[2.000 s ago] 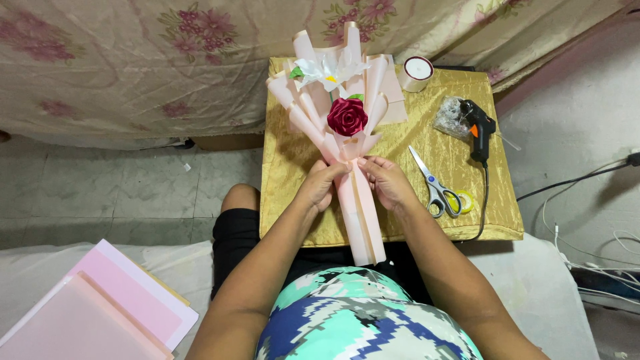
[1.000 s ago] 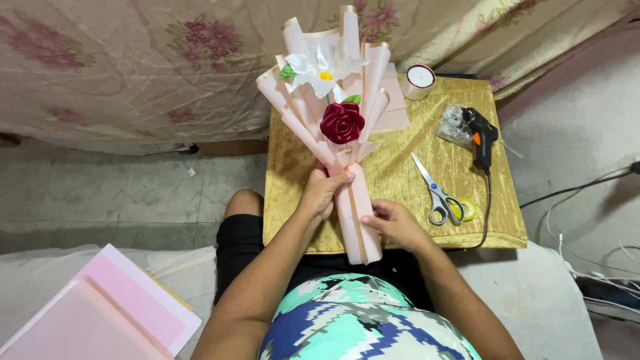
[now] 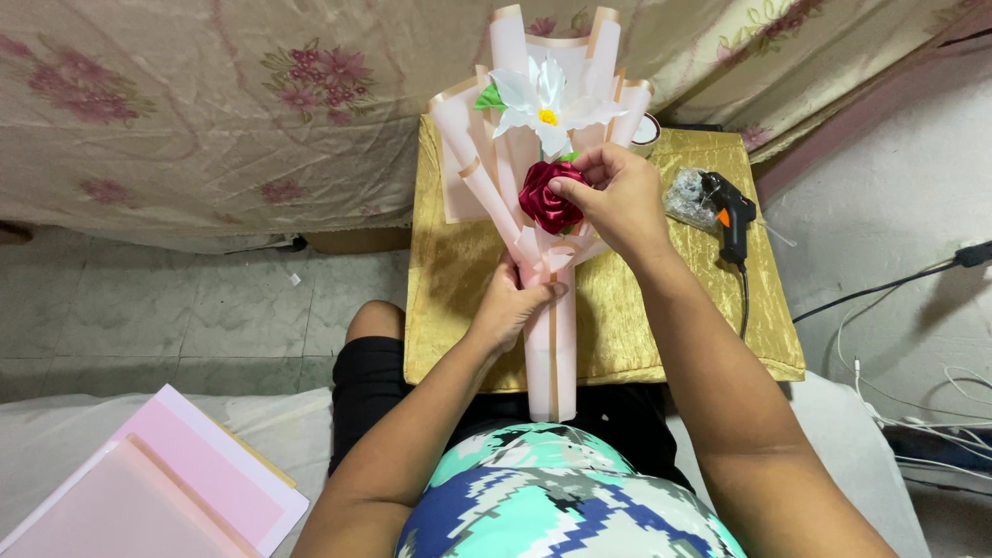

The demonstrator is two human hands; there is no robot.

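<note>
My left hand [image 3: 515,302] grips the pink paper-wrapped stem of a bouquet [image 3: 551,349], thumb across its front. At the dark red satin rose [image 3: 549,203], my right hand [image 3: 616,194] has its thumb and fingers on the right edge of the petals. Above the rose is a white ribbon flower [image 3: 547,116] with a yellow centre, a green leaf [image 3: 490,98] to its left. Folded pale pink wrapping paper with gold edges stands around both flowers. The bouquet is held over the table, its lower end near my lap.
A gold cloth covers the small table [image 3: 457,310]. On its right lie a black glue gun [image 3: 730,217] with a cord and a clear plastic packet [image 3: 690,200]. A ribbon roll [image 3: 645,130] is partly hidden behind the paper. Pink sheets [image 3: 194,473] lie at lower left; cables [image 3: 899,283] run at right.
My right hand has moved up from the lower wrapped stem to the rose. My left hand keeps its hold on the stem. The scissors seen before are now hidden behind my right forearm.
</note>
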